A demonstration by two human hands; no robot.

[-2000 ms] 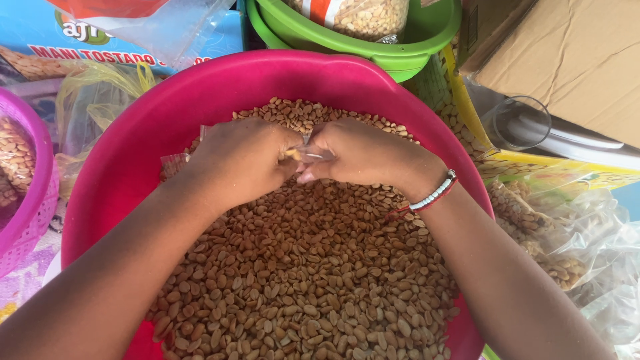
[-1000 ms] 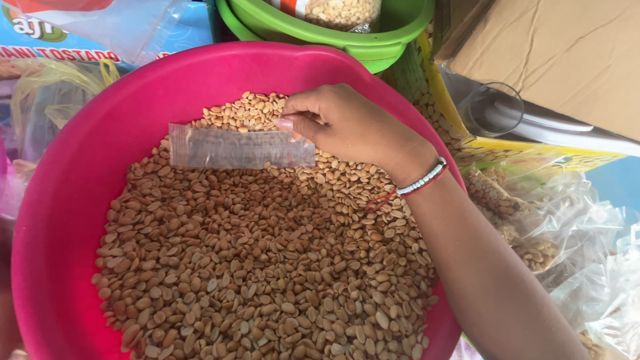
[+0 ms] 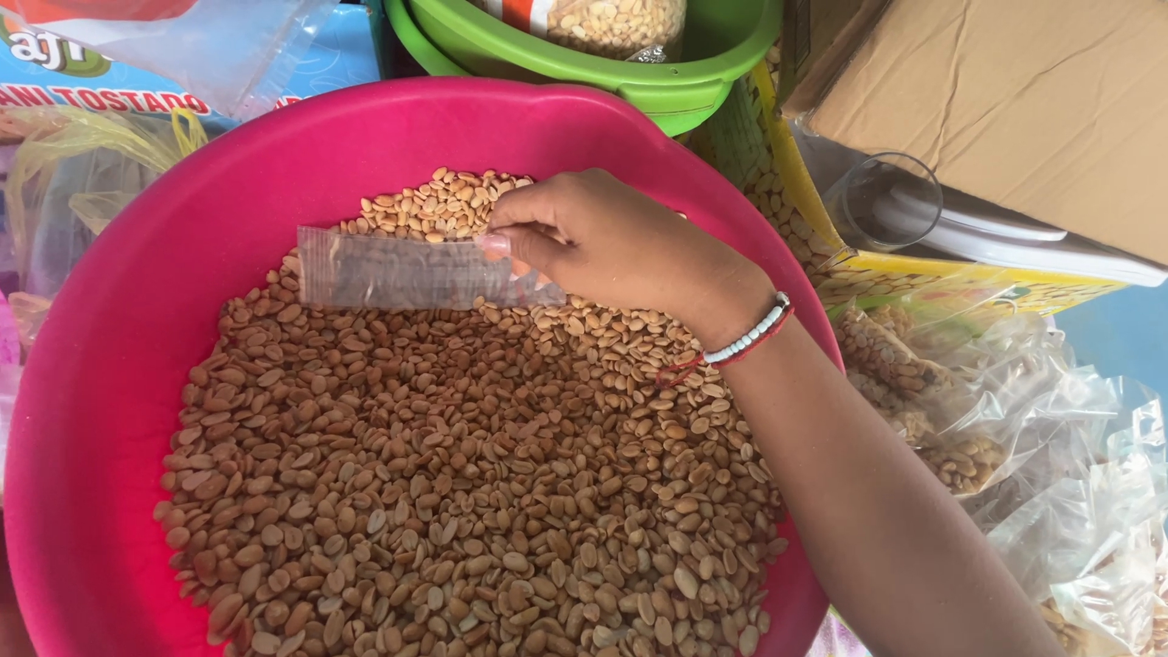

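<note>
My right hand (image 3: 593, 237), with a beaded bracelet at the wrist, pinches a small clear plastic bag (image 3: 392, 272) between thumb and fingers. Flat and seemingly empty, the bag lies sideways over the shelled peanuts (image 3: 465, 465) near the far side of the pile. These peanuts fill much of a large pink plastic basin (image 3: 119, 283). My left hand is out of view; only a dark sliver shows at the lower left edge, too little to identify.
Behind the basin stand nested green tubs (image 3: 712, 78) holding a bag of peanuts (image 3: 611, 26). A drinking glass (image 3: 887, 203) and a cardboard box (image 3: 1004, 109) are at the upper right. Filled plastic bags (image 3: 967, 456) lie along the right. A blue printed box (image 3: 333, 55) stands upper left.
Two seconds ago both my hands were together over the peanuts; my left hand has since left the view. My right hand keeps its pinch on the plastic bag, much as one second ago.
</note>
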